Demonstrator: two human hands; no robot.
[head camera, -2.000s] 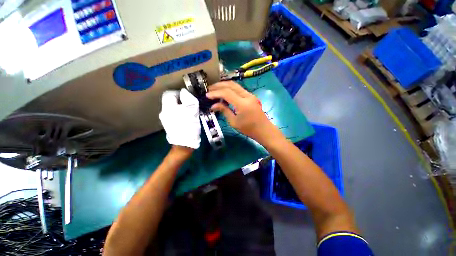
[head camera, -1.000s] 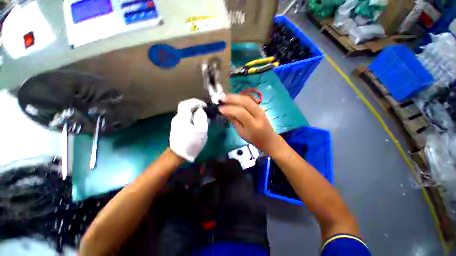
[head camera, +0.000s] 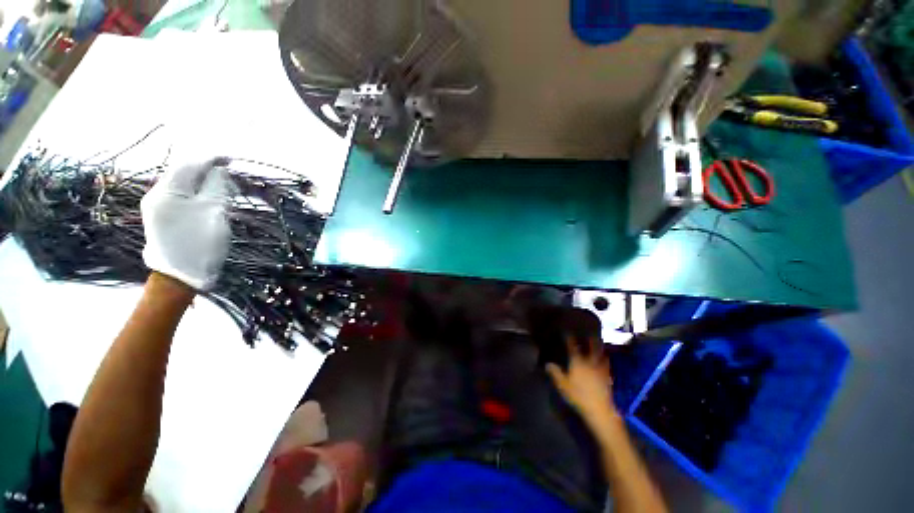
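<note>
A loose heap of thin black cables with small shiny ends lies on the white-covered table at left. My left hand, in a white glove, is on top of the heap with its fingers curled; whether it grips a cable is hidden. My bare right hand is low in front of my body, below the bench edge, fingers apart, with no held thing visible. The grey winding disc has two silvery pins sticking out, with no coil on them. The silvery twist-tie head stands right of it.
Red-handled scissors, yellow-and-black pliers and thin dark strands lie on the green bench. A blue bin with dark parts stands below right, another behind the bench end. A white metal bracket sits at the bench edge.
The view has swung left. My hands have separated: the left moved from the tying head to the cable heap, the right moved down below the bench edge. The dark bundle between them is no longer visible.
</note>
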